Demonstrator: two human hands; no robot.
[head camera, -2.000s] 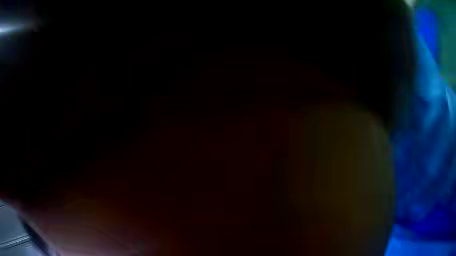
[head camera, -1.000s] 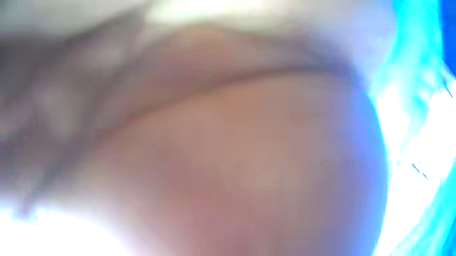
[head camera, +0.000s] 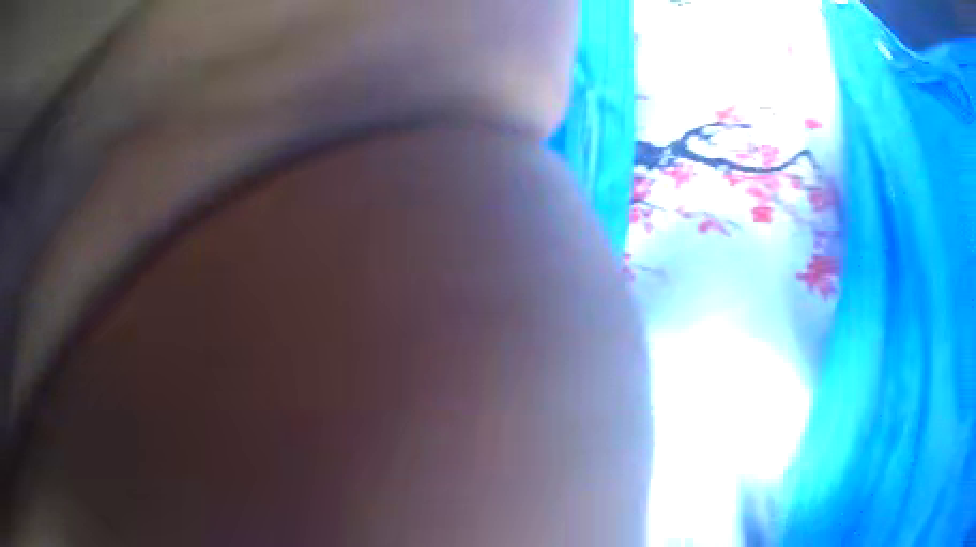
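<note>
Large blurred skin-toned shapes, most likely fingers of a hand (head camera: 353, 321) very close to the lens, cover the left and middle of the picture. A dark curved line parts the lower shape from the one above it. I cannot tell which hand this is, or whether it holds anything. No other hand can be made out. To the right hangs an open bright blue smock (head camera: 899, 321), with a white printed shirt (head camera: 738, 246) between its edges. The shirt shows a dark branch and red-pink blossoms.
The lower part of the shirt is washed out by glare. A dark area shows at the top right corner. The bench and floor cannot be made out behind the close shapes.
The picture was almost black, then washed out; now it is clearer. The close shape's right edge has moved left, and the printed shirt and smock have come into view.
</note>
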